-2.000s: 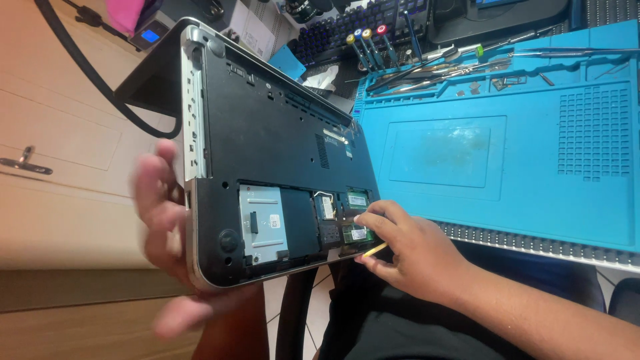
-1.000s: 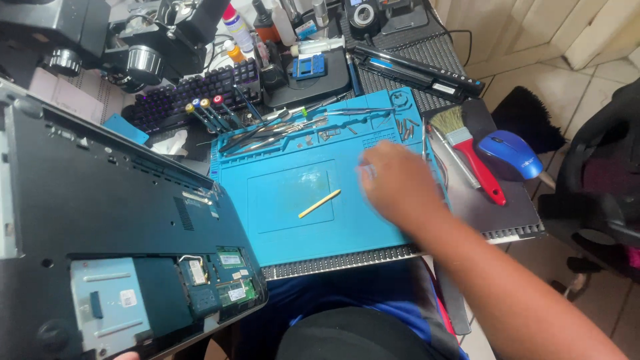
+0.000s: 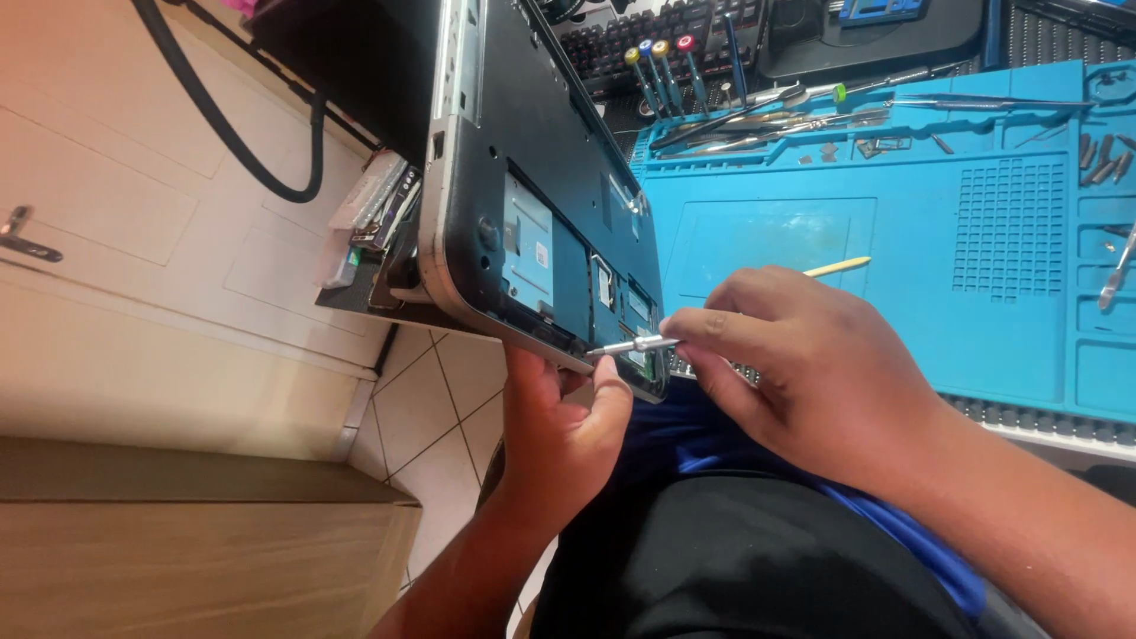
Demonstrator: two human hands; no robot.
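A laptop (image 3: 568,151) stands tilted with its underside facing me; its bay is uncovered and shows a metal-cased drive (image 3: 527,253) and green memory modules (image 3: 641,306). My left hand (image 3: 568,426) grips the laptop's near edge, thumb on the rim, most fingers hidden behind. Between the thumb and fingers of my right hand (image 3: 781,355) is a slim metal screwdriver (image 3: 632,345), its tip at the bay's lower edge close to my left thumb. A yellow pointed stick (image 3: 839,266) lies on the blue silicone work mat (image 3: 923,328), just beyond my right hand.
Tweezers (image 3: 985,103) and other slim tools lie along the mat's back trays, with small bits (image 3: 1100,160) at the right. Several upright screwdrivers (image 3: 661,67) stand before a keyboard (image 3: 701,27). A black cable (image 3: 240,169) loops at the left, near a door (image 3: 98,160).
My right hand has moved from over the mat to the laptop's bay and now holds a screwdriver. Two seconds ago it held the yellow stick, which now lies on the mat. The view has swung left.
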